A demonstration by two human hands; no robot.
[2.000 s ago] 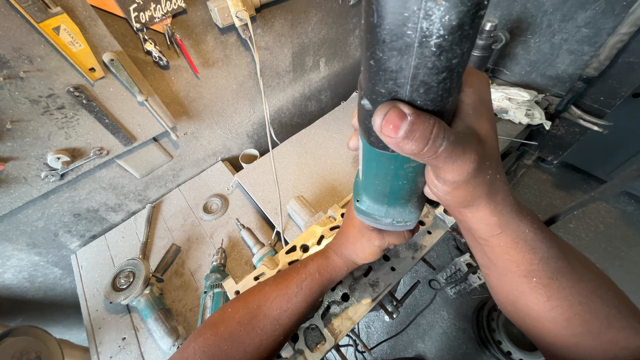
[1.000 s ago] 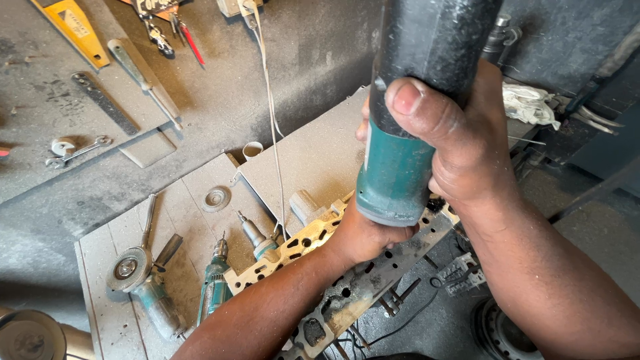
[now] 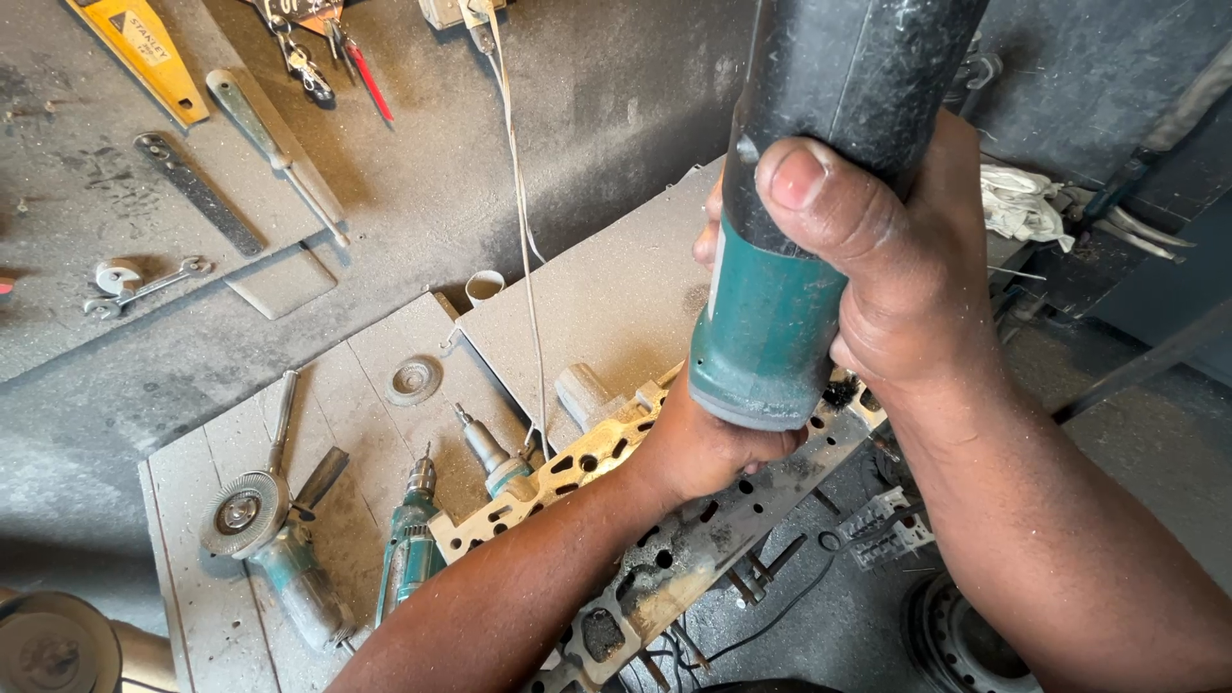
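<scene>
A teal and black power tool (image 3: 780, 327), dusty and cylindrical, fills the upper middle. My right hand (image 3: 895, 241) is closed around its body, thumb across the black part. Lower down, my left hand (image 3: 712, 443) is beneath the tool's teal end, partly covered by it; what its fingers hold is hidden. Below both hands lies a long metal engine cylinder head (image 3: 712, 549), with many holes in its flat face. Dark bristles (image 3: 840, 391) show beside the tool, at the cylinder head's far end. Behind the left forearm runs a yellowish perforated metal plate or gasket face (image 3: 587, 462).
On the dusty bench (image 3: 192, 452) lie an angle grinder with a wire wheel (image 3: 279, 549), a drill (image 3: 412, 539) and another teal power tool (image 3: 491, 448). White cords (image 3: 520, 192) hang from the wall. A handsaw (image 3: 149, 58) and a screwdriver (image 3: 279, 154) are on the board. A wheel rim (image 3: 962, 635) stands at lower right.
The view has shifted slightly. Both hands keep nearly the same pose around the tool, which stays above the cylinder head.
</scene>
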